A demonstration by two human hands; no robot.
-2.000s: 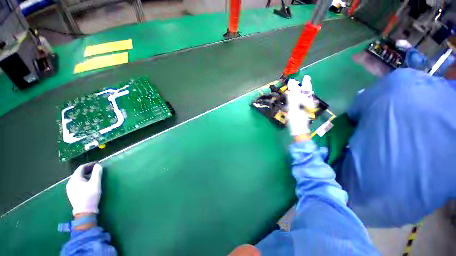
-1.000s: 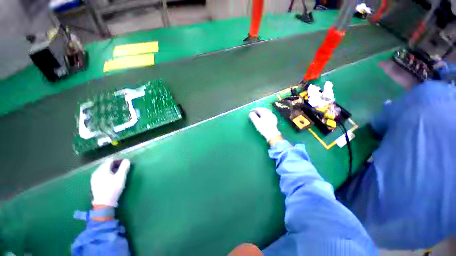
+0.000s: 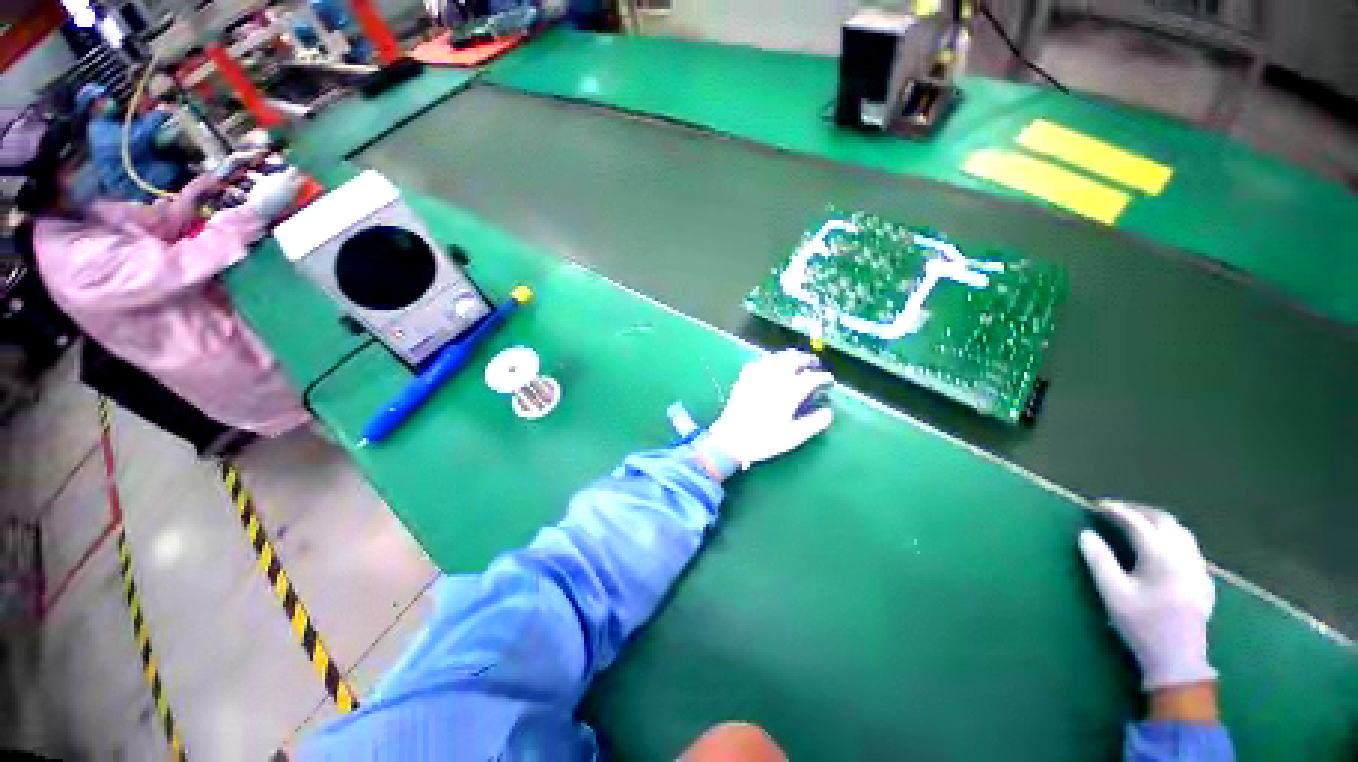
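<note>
The green printed circuit board (image 3: 976,320) lies solder side up on the dark conveyor belt, with its white-silver track frame facing up. My left hand (image 3: 772,408), in a white glove, rests at the belt's white edge line, just in front of the board's near left part; its fingers are partly curled and I see nothing in it. My right hand (image 3: 1154,584), also gloved in white, rests at the edge line to the right of the board, fingers curled apart from the thumb, with nothing visible in it.
A grey-white box with a round black opening (image 3: 384,268) stands at left, with a blue stick tool (image 3: 447,366) beside it. A solder reel (image 3: 533,395) lies near. A black device (image 3: 894,72) and yellow strips (image 3: 1095,158) are beyond the belt. A person in pink (image 3: 157,290) works at far left.
The view has turned left. My right hand has left the soldering iron stand and moved to the belt's edge line. The stand is out of view; the fan box and reel now show.
</note>
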